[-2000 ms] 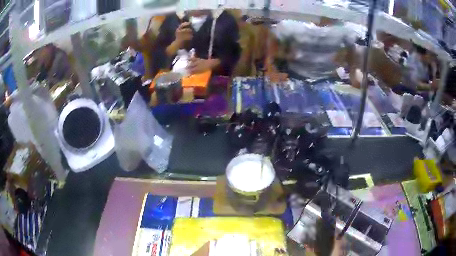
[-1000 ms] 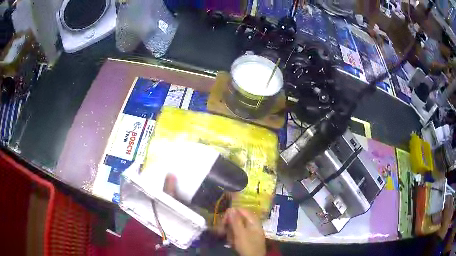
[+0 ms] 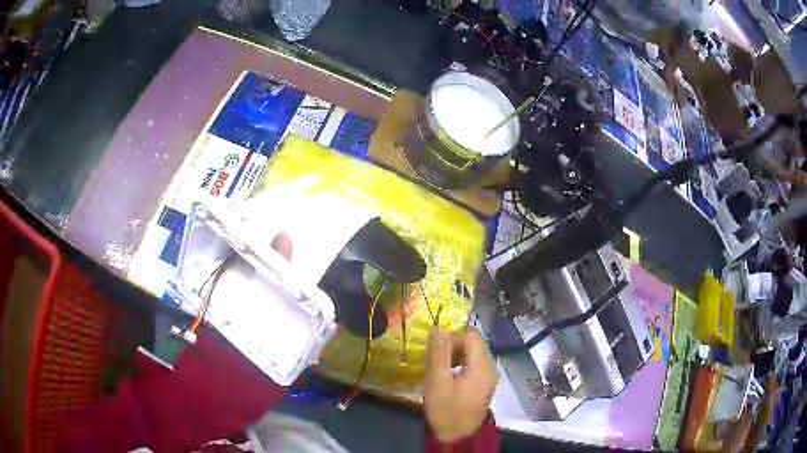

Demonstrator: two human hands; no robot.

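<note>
A white housing (image 3: 257, 305) with an open, hollow rectangular base and a black forked end (image 3: 385, 252) is held tilted over the yellow pad (image 3: 354, 181). My left hand (image 3: 283, 244) grips it. Only a fingertip shows against the white shell; the rest is hidden behind the housing. Thin red, yellow and black wires (image 3: 372, 341) hang from the black end, and another wire with a small white connector (image 3: 184, 333) hangs from the base. My right hand (image 3: 458, 382) is right of the black end, its fingertips pinched at the end of a thin dark wire.
A round tin (image 3: 473, 115) with white contents and a thin stick stands on brown cardboard (image 3: 398, 133). A black screwdriver (image 3: 557, 248) on a black cable hangs over two silver metal boxes (image 3: 593, 327). Black parts (image 3: 566, 150) lie behind. A red crate (image 3: 75, 354) is at lower left.
The view has tilted down and turned from the people and bench ahead. The housing has come into full view, tilted over the pad. My right hand has moved away from the black end, to the right.
</note>
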